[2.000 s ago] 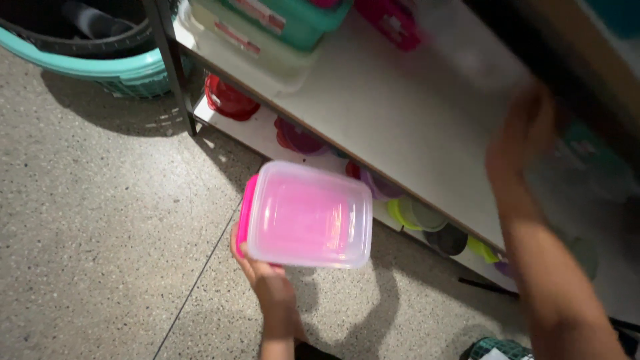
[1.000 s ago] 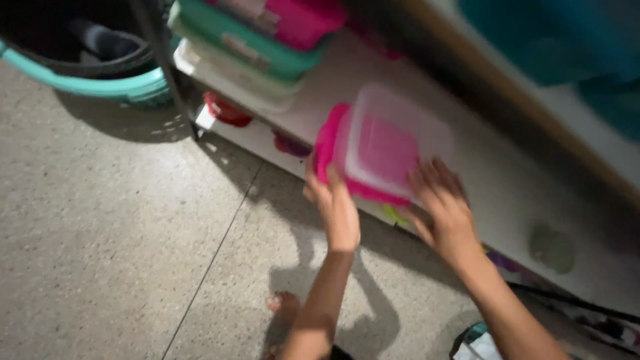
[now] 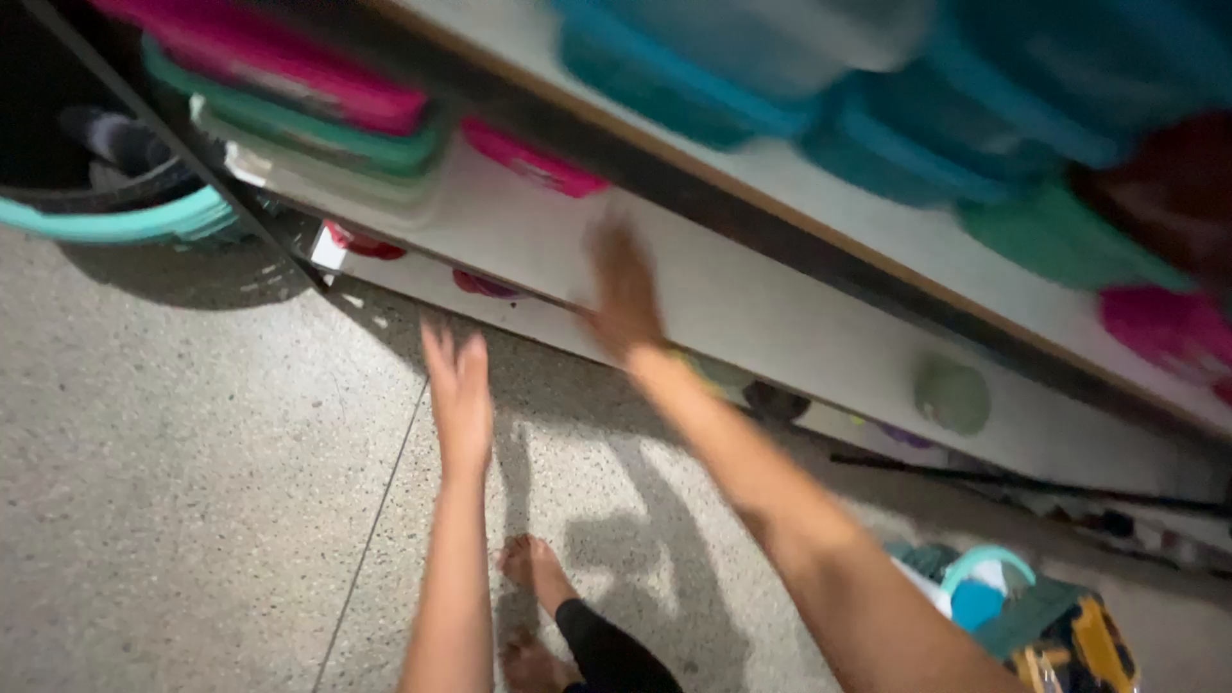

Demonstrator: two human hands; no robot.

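My left hand (image 3: pixel 459 399) is empty above the speckled floor, fingers apart, just in front of the shelf unit's edge. My right hand (image 3: pixel 624 289), blurred by motion, reaches over the middle shelf (image 3: pixel 760 308) with nothing seen in it. Just beyond its fingertips a bright pink plastic container (image 3: pixel 532 159) lies at the back of that shelf. To the left stands a stack: a pink container (image 3: pixel 289 67) on top, a teal green container (image 3: pixel 289 120) beneath it and a whitish translucent container (image 3: pixel 327 178) at the bottom.
Blue plastic containers (image 3: pixel 693 77) fill the upper shelf. A round pale green item (image 3: pixel 951 393) sits further right on the middle shelf. A turquoise-rimmed basket (image 3: pixel 125 223) stands on the floor at left. At lower right is a container with mixed things (image 3: pixel 1039 616). My bare feet (image 3: pixel 534 568) are below.
The pink container with the clear lid, held in both hands one second ago, is no longer in them. My left hand is now empty, and my right hand has moved further over the shelf.
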